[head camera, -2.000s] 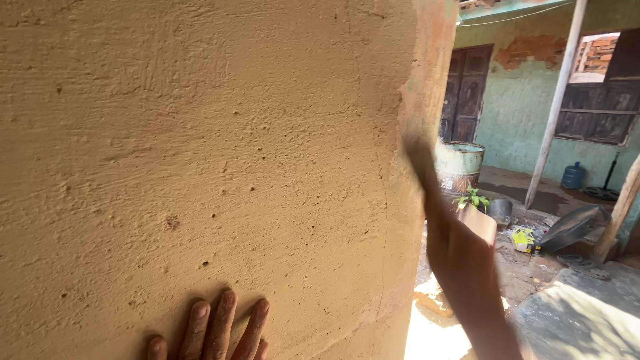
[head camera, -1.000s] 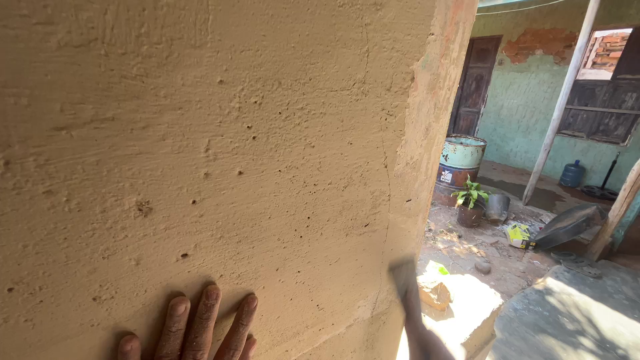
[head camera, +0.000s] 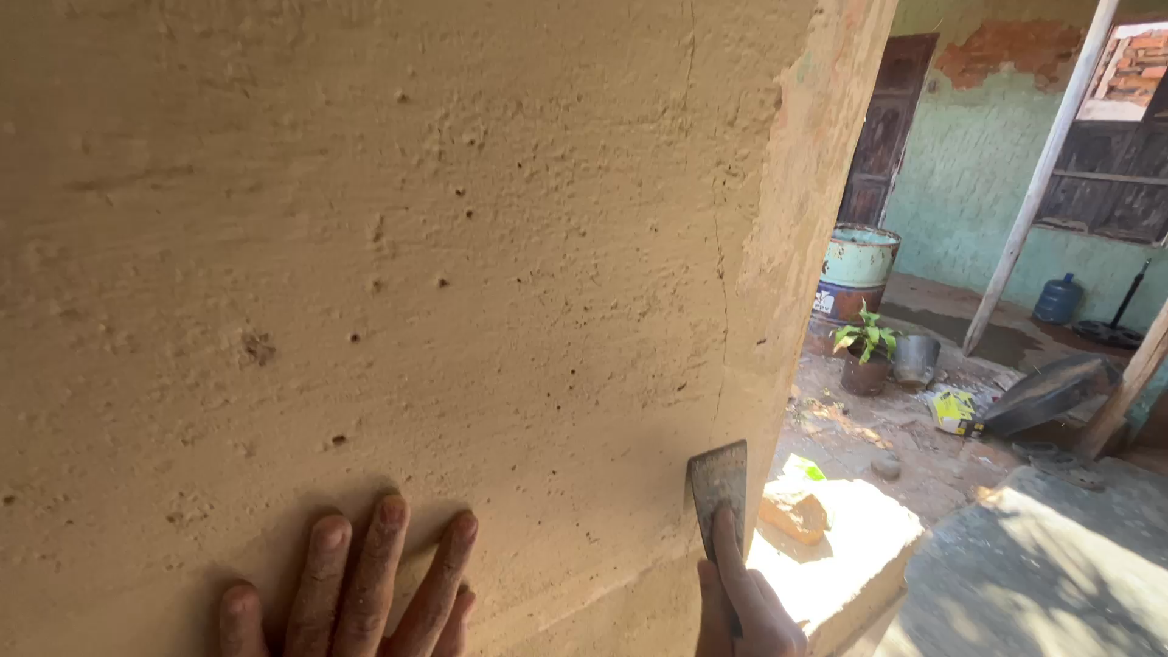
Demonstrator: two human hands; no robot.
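A yellowish plastered wall point(head camera: 547, 274) with small pits and a thin crack fills the left and middle of the view. My left hand point(head camera: 356, 584) rests on its lower part, fingers apart and holding nothing. At the wall's lower right, near its edge, my right hand point(head camera: 748, 602) grips a putty knife point(head camera: 721, 484) with a flat metal blade pointing up. The blade lies at the wall face, with my index finger along it. The knife's handle is mostly hidden by my hand.
Right of the wall edge, a chunk of rubble point(head camera: 796, 513) lies on a sunlit ledge point(head camera: 867, 547). Beyond stand a rusty drum point(head camera: 860, 260), a potted plant point(head camera: 865, 351), a metal bucket point(head camera: 915, 359), a leaning dark basin point(head camera: 1045, 392), a wooden post point(head camera: 1040, 182) and a blue water jug point(head camera: 1058, 299).
My right hand with the putty knife has come down along the wall's right edge from a higher, blurred position. My left hand has stayed on the wall.
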